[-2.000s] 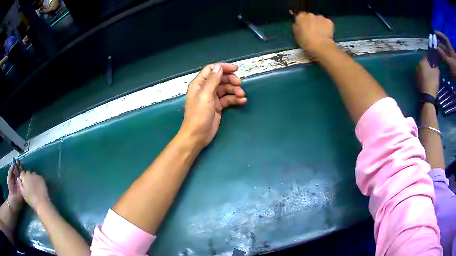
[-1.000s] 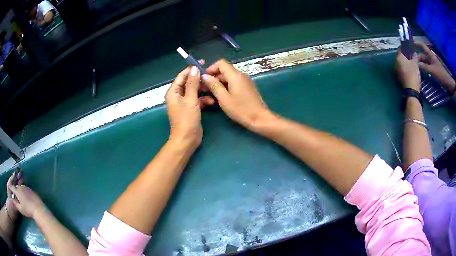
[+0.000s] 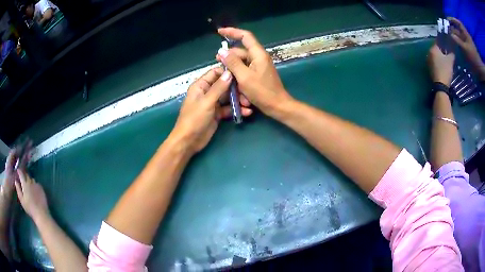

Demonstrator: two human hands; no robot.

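Observation:
A slim dark tube (image 3: 234,98) stands nearly upright between my two hands, above the bench beside the pale rail. A small white end piece (image 3: 224,47) shows at its upper end. My left hand (image 3: 201,109) holds the tube around its middle with thumb and fingers. My right hand (image 3: 258,79) pinches near the white end with its thumb, its forefinger stretched out past the top. The lower end of the tube sticks out below the fingers; its middle is partly hidden by them.
The pale chipped rail (image 3: 127,109) runs between the green bench (image 3: 212,207) and dark belt. Loose tubes (image 3: 85,86) lie on the belt. A neighbour's hand (image 3: 441,64) at right holds white-ended tubes; others lie in a row (image 3: 465,85). Another person's hands (image 3: 32,196) are at left.
The tube has swung from slanting, white end up-left, to nearly upright. My right hand has moved up to the white end. The loose tubes shifted left in view.

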